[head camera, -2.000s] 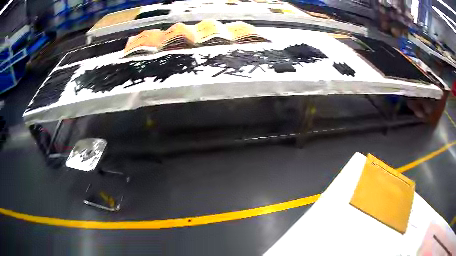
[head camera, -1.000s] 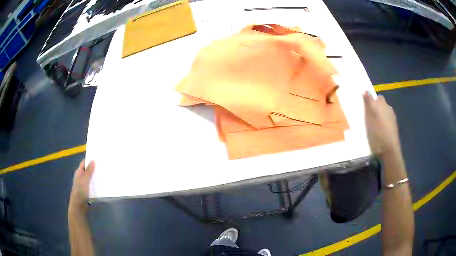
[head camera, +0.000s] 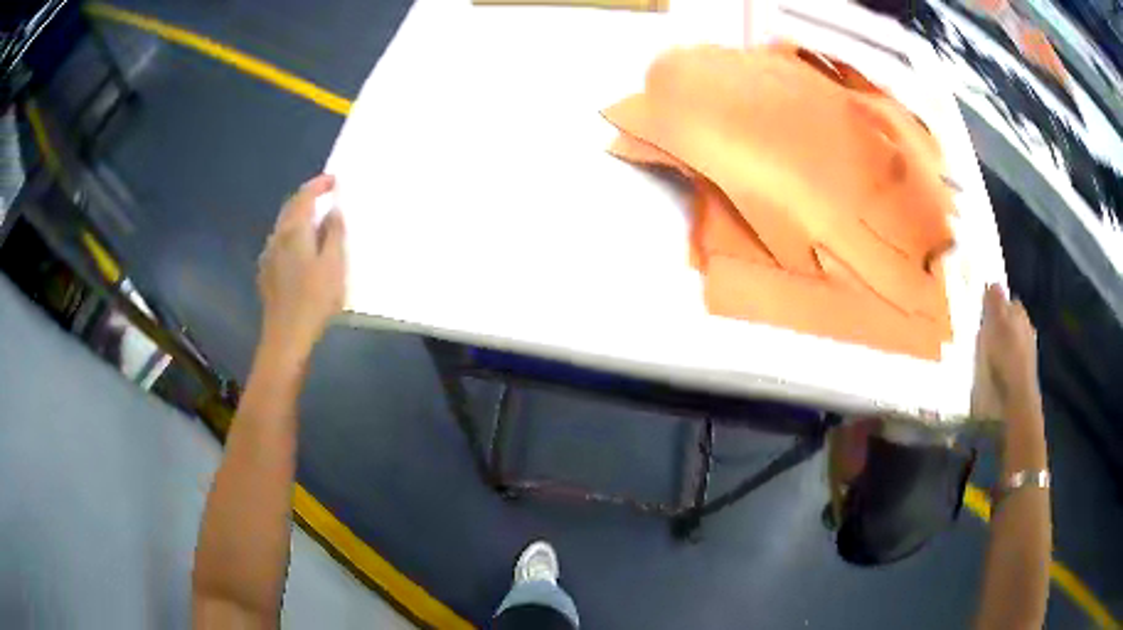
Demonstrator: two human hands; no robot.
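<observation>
The wheeled work table (head camera: pixel 493 209) has a white top with rounded corners and a dark metal frame below. My left hand (head camera: pixel 303 261) grips its left edge near the front corner. My right hand (head camera: pixel 1007 345) grips its right edge near the front corner. A pile of orange leather pieces (head camera: pixel 800 172) lies loose on the right half of the top. The yellow leather panel (head camera: pixel 573 4) shows only as a strip at the far edge, cut off by the frame. A pale slotted board shows partly behind the pile.
A dark bag-like thing (head camera: pixel 905 492) hangs under the front right corner. A long table with black pieces (head camera: pixel 1047 148) stands close on the right. A grey surface (head camera: pixel 99 468) is at the lower left. Yellow lines (head camera: pixel 234 59) cross the grey floor; my shoe shows below.
The table has turned relative to my view and both hands keep hold of its edges. The yellow panel has shifted to the far frame edge. The long table now shows on the right.
</observation>
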